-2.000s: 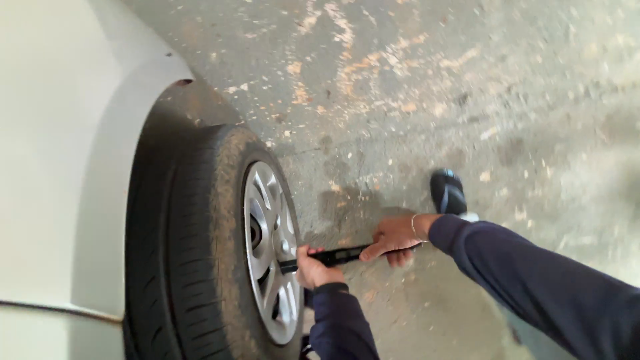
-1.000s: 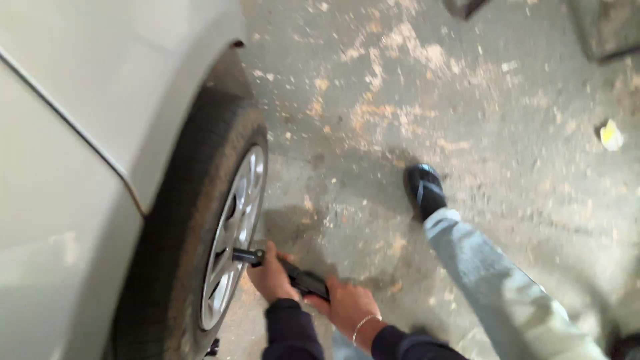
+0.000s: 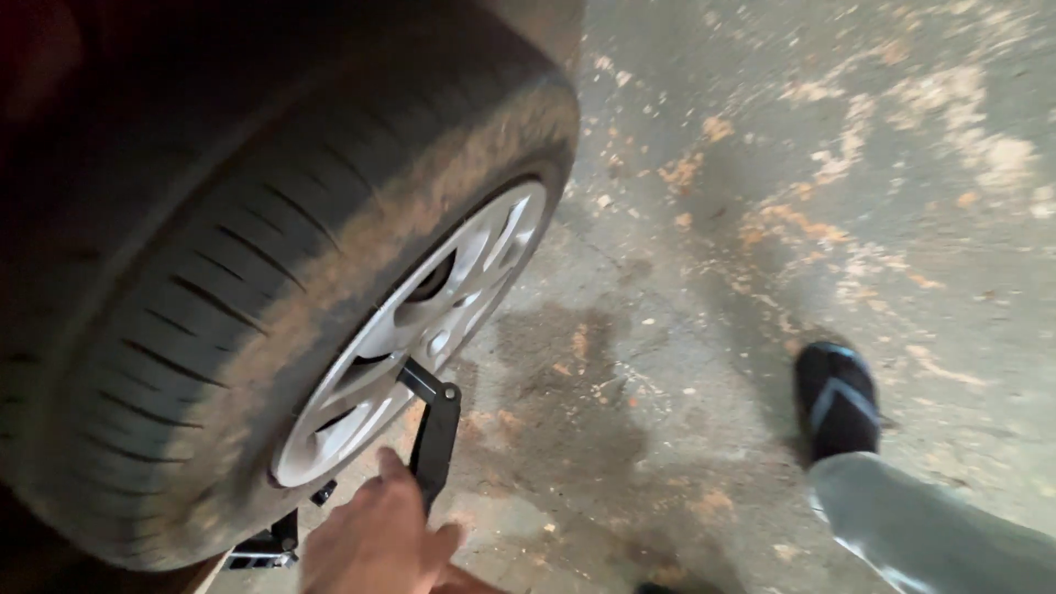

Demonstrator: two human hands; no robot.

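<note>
A silver multi-spoke wheel [image 3: 437, 330] with a dusty black tire [image 3: 346, 247] fills the left and centre. A black hinged wheel wrench [image 3: 437, 437] has its socket end against the wheel face, among the spokes, and its handle bent down toward the bottom edge. At the bottom, my left hand [image 3: 363, 536] is around the lower handle, index finger extended and thumb to the right; the handle's far end is hidden. Only a small part of my right hand [image 3: 466, 582] shows behind it at the frame's edge, and its grip is hidden.
Below the tire a black metal piece [image 3: 268, 549] with a ridged end is partly hidden. A foot in a dark shoe [image 3: 837, 396] and a light trouser leg [image 3: 932, 516] are at the right. The concrete floor [image 3: 660, 371] is stained, with worn patches.
The view has come closer to the wheel. The wrench handle, which pointed right, now angles down toward the bottom edge. My right hand has gone mostly out of view.
</note>
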